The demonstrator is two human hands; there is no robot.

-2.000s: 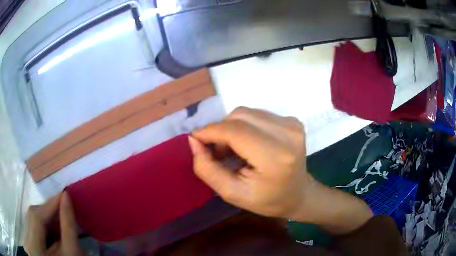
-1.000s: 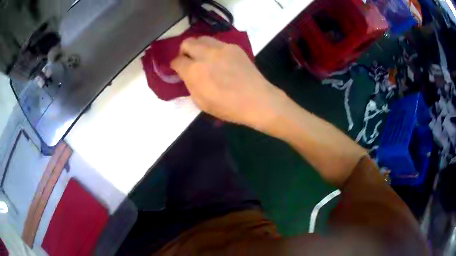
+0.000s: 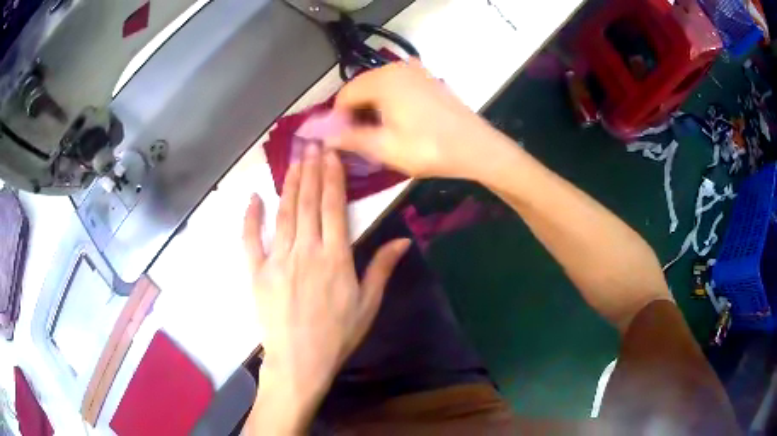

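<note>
A small pile of dark red sewn pieces [image 3: 279, 157] lies on the white table beside the metal bed, with a blurred pinkish-mauve face showing on top. My left hand [image 3: 311, 255] lies flat, its fingers spread and their tips on the pile. My right hand [image 3: 405, 119] pinches the top piece; its fingers partly hide the pile. The opened clear template [image 3: 61, 285] lies at the lower left with its brown-pink hinge strip [image 3: 121, 349]. A dark red panel [image 3: 162, 390] lies on its nearer leaf.
Black-handled scissors [image 3: 348, 38] lie on the bed plate [image 3: 234, 72], touching the pile area. The machine head [image 3: 64, 85] is upper left. Mauve panels [image 3: 10, 255] and another dark red piece [image 3: 31, 407] are far left. A red bin [image 3: 664, 85], a blue bin [image 3: 751, 247] and scraps are on the green floor.
My view has swung right from the template to the pile. My right hand has left the red panel on the template and grips a piece at the pile. My left hand has joined it there.
</note>
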